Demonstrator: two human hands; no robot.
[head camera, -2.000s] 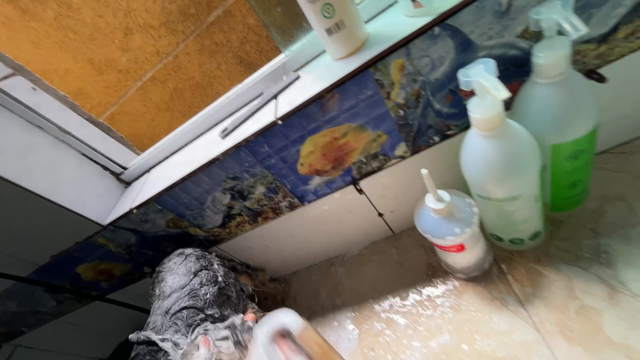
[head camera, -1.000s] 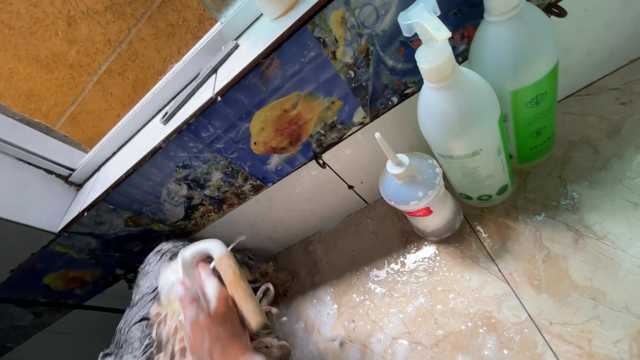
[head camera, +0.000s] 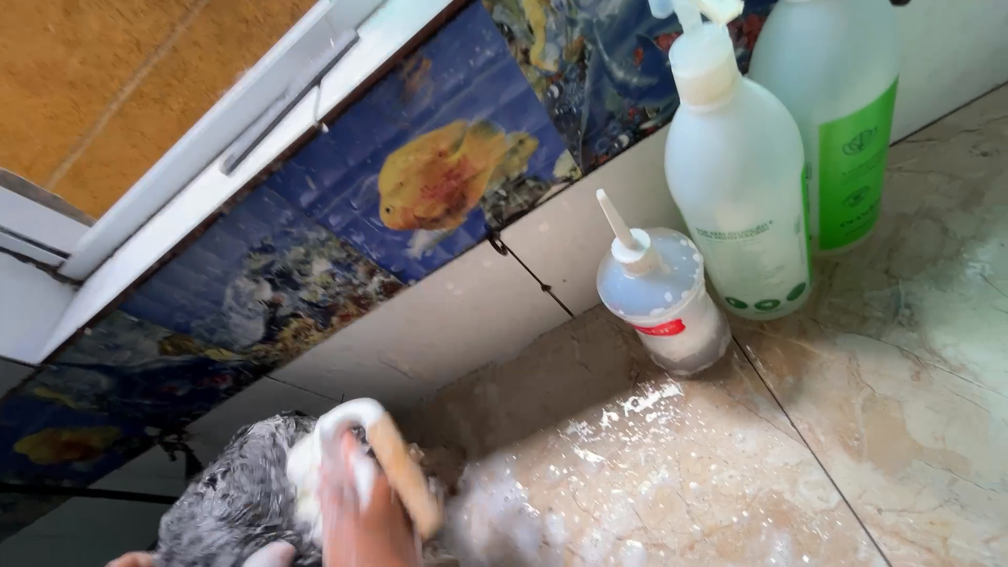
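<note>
A wet, lathered animal with grey and white fur (head camera: 236, 488) stands low at the lower left. On its pale foamy part my right hand (head camera: 366, 504) grips a curved white and tan tool (head camera: 405, 472), probably a scrubbing brush; motion blurs both. Part of my left hand (head camera: 272, 554) shows at the bottom edge against the fur; the rest is cut off. To the right, a squeeze bottle with a pointed nozzle (head camera: 665, 303) stands on the stone surface, beside a translucent spray bottle (head camera: 740, 181) and another bottle with a green label (head camera: 854, 157).
White foam (head camera: 583, 457) is spattered over the marbled tile surface (head camera: 787, 488). Behind runs a wall of fish-patterned tiles (head camera: 441, 177) with a pale tile strip below. A white window frame (head camera: 205, 142) and its ledge slant across the upper left.
The brush-like tool and my right hand, low at the frame's bottom two seconds ago, show higher on the animal. The view has shifted, with the bottles nearer the top.
</note>
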